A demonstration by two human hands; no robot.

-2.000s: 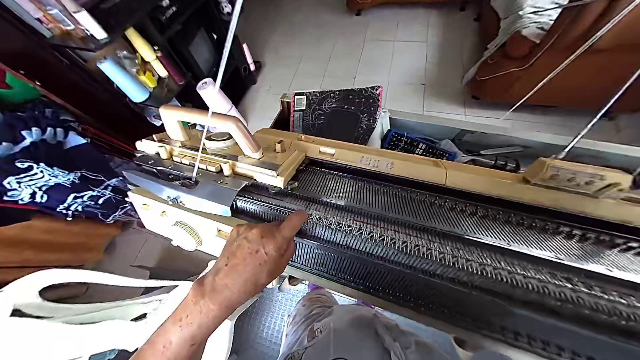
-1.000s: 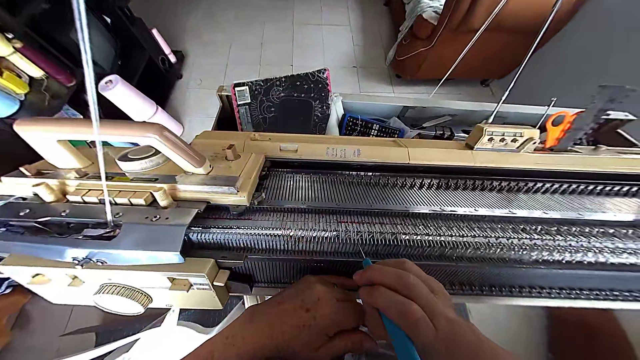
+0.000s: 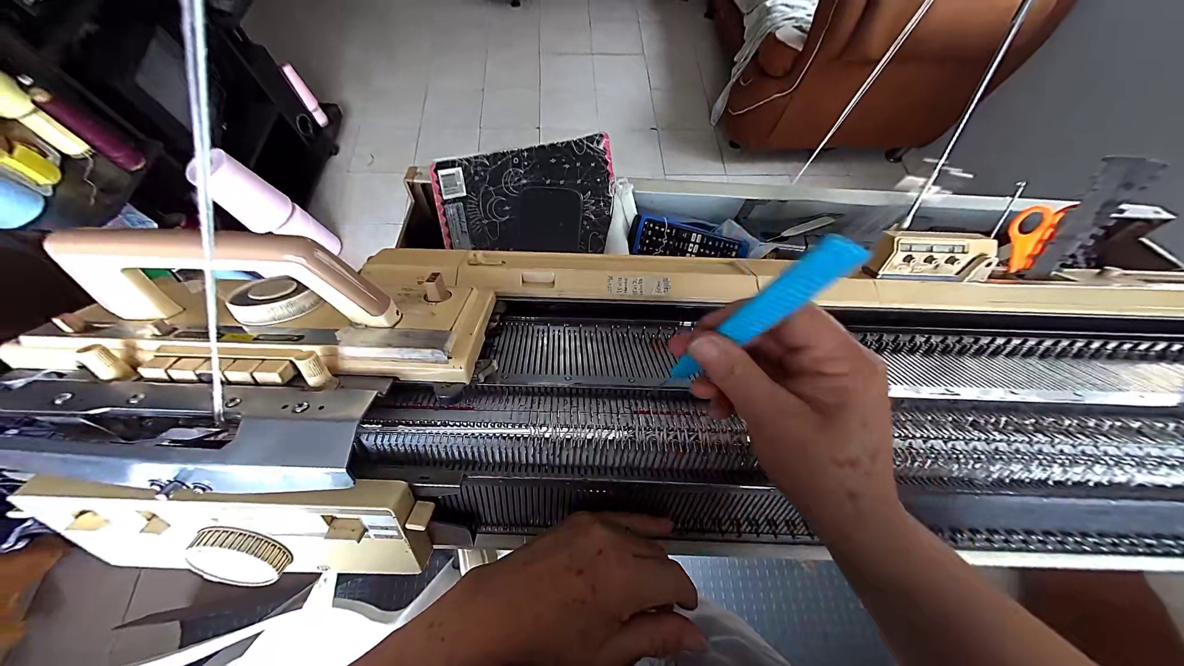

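Observation:
A double-bed knitting machine (image 3: 592, 347) with rows of metal needles spans the view. My right hand (image 3: 805, 398) is over its rear needle bed, thumb and fingers closed around a blue-handled hand tool (image 3: 772, 301), whose thin tip points left toward the needles. My left hand (image 3: 583, 583) rests at the front edge of the front bed, fingers bent, with nothing seen in it; its underside is hidden. The carriage (image 3: 425, 324) with its pinkish handle stands at the left, joined to the front carriage part (image 3: 222, 532) with a round dial. A pale yarn (image 3: 205, 231) runs down into the carriage.
Behind the machine are a black patterned notebook (image 3: 523, 199), a blue tray (image 3: 689, 238), a row counter (image 3: 932, 254) and orange-handled scissors (image 3: 1031, 236). Yarn cones (image 3: 259, 194) stand at the left. A brown sofa (image 3: 860, 74) is at the back right.
My right hand has lifted from beside my left hand at the front bed to over the rear bed, with the blue tool still in it. The left hand, earlier pointing at the needles, is lower.

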